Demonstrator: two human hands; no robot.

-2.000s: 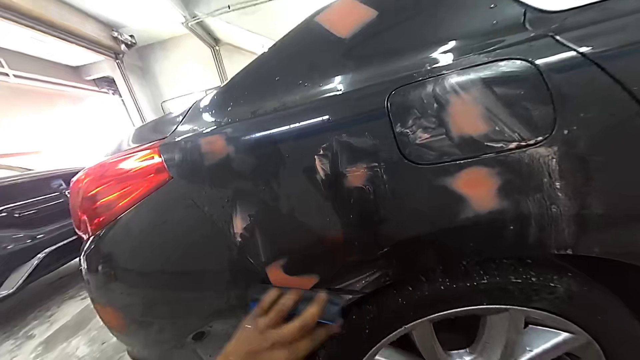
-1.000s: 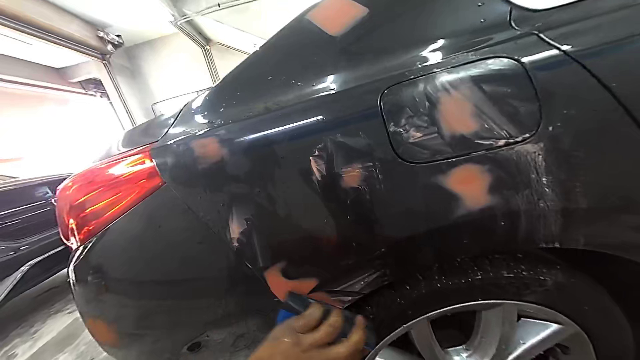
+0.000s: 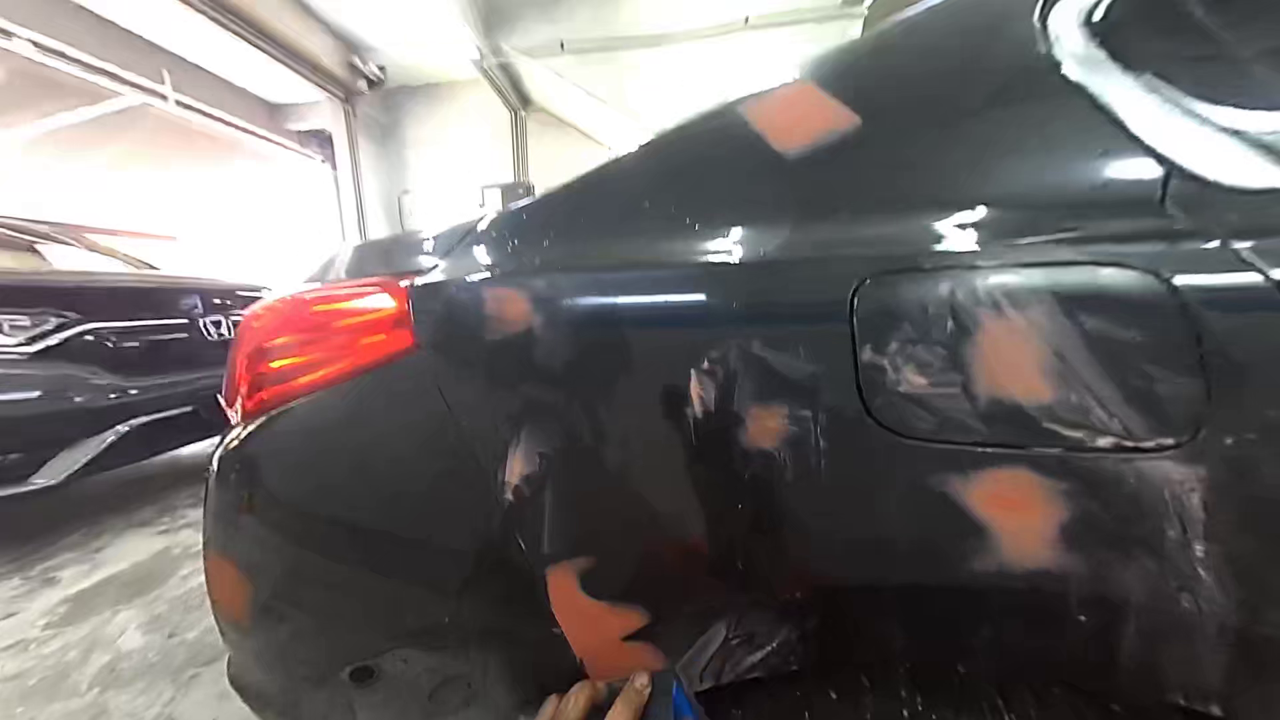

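Observation:
At the bottom edge of the head view, the fingertips of one hand, which looks like my left hand (image 3: 598, 698), hold a dark and blue sanding block or pad (image 3: 672, 697) against the car's lower rear panel. Just above them is an orange filler patch (image 3: 598, 630) with a jagged edge. The black rear quarter panel (image 3: 620, 390) carries several more orange patches, one of them on the fuel filler door (image 3: 1012, 360). Wet-looking streaks and scuffs mark the panel. The rest of this hand is cut off by the frame, and my other hand is out of view.
The car's red tail light (image 3: 320, 340) is at the left, above the dark bumper (image 3: 370, 520). Another dark car (image 3: 110, 360) with a Honda badge stands further left on the stained concrete floor (image 3: 110, 590). Behind are pale walls and a bright opening.
The hand and block, shown more fully earlier, are now mostly below the frame. The view has shifted, and the wheel seen before is out of sight.

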